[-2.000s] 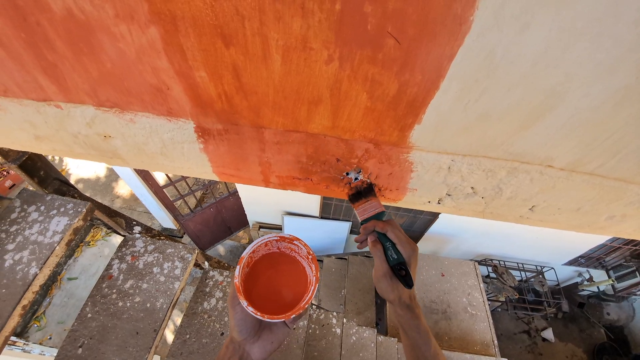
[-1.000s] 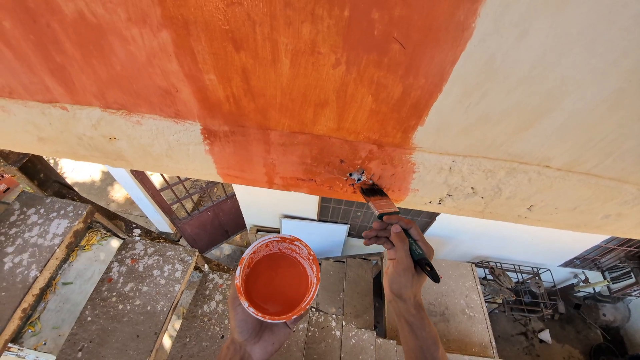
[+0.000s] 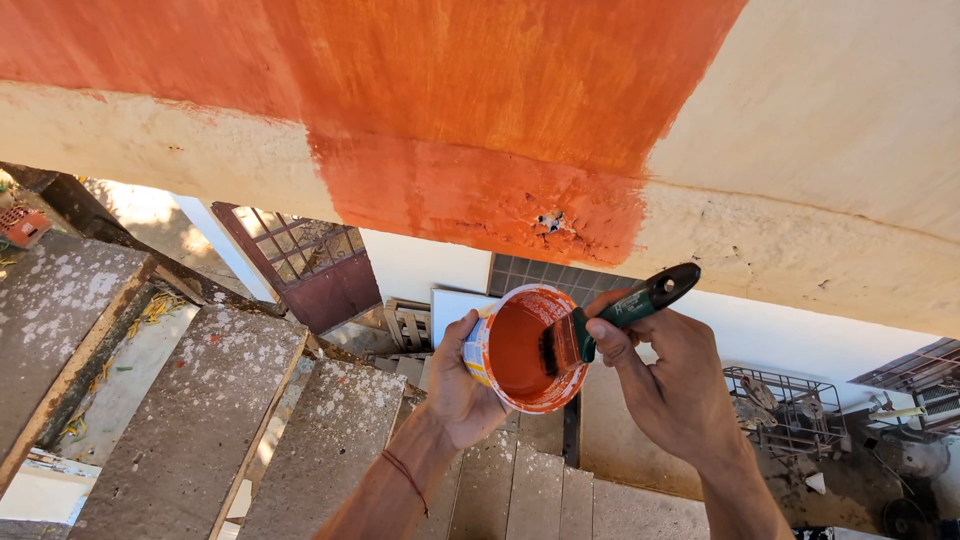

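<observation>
My left hand (image 3: 466,382) holds a plastic tub of orange paint (image 3: 517,352) from its left side, the tub tilted with its opening facing me. My right hand (image 3: 664,367) grips a paintbrush (image 3: 637,300) by its dark green and black handle. The dark bristles, coated in orange, are inside the tub near its right wall. Above both hands is a wall (image 3: 480,97) with a broad orange painted area beside bare cream plaster (image 3: 825,112). Near the wall's lower edge, a chipped hole (image 3: 551,221) shows grey and white within the orange.
Paint-spattered stair treads (image 3: 195,405) run below and to the left, with gaps between them. Far below are a maroon metal gate (image 3: 330,281), a wooden crate (image 3: 409,324), a metal-frame cage (image 3: 787,412) and a white wall (image 3: 795,341). A red plastic crate (image 3: 22,225) sits at far left.
My right hand has brought the brush from beside the chipped hole down into the tub. My left hand has tilted the tub and moved it up towards the brush.
</observation>
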